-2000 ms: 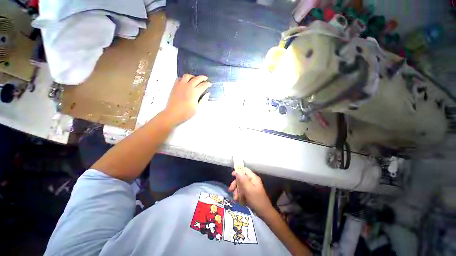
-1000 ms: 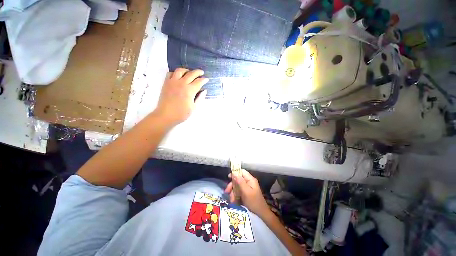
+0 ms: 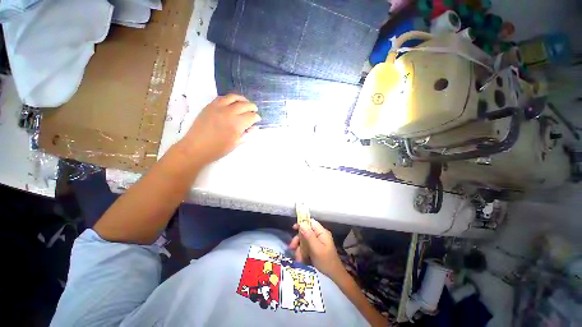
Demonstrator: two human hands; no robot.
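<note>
The dark blue-grey fabric panel (image 3: 287, 38) lies on the white machine table, with faint pale lines and a fold across it. My left hand (image 3: 228, 124) rests on the panel's lower left edge, fingers bent; whether it grips the cloth is unclear. My right hand (image 3: 314, 246) is at the table's front edge, close to my body, and holds a narrow yellowish strip (image 3: 302, 213), perhaps a ruler or tape measure, its end pointing at the table. The cream sewing machine head (image 3: 415, 96) stands right of the panel. Glare hides the cloth near the needle.
Pale cut pieces (image 3: 57, 51) lie on a brown cardboard sheet (image 3: 115, 96) at the left. Dark looped handles (image 3: 434, 191) lie right of the needle area. Coloured thread spools (image 3: 469, 16) stand behind the machine. A large white thread cone (image 3: 435, 286) is below the table at right.
The view has shifted, so the machine head and cardboard show in different places. My left hand's fingers are drawn in closer together than before. My right hand still holds the strip.
</note>
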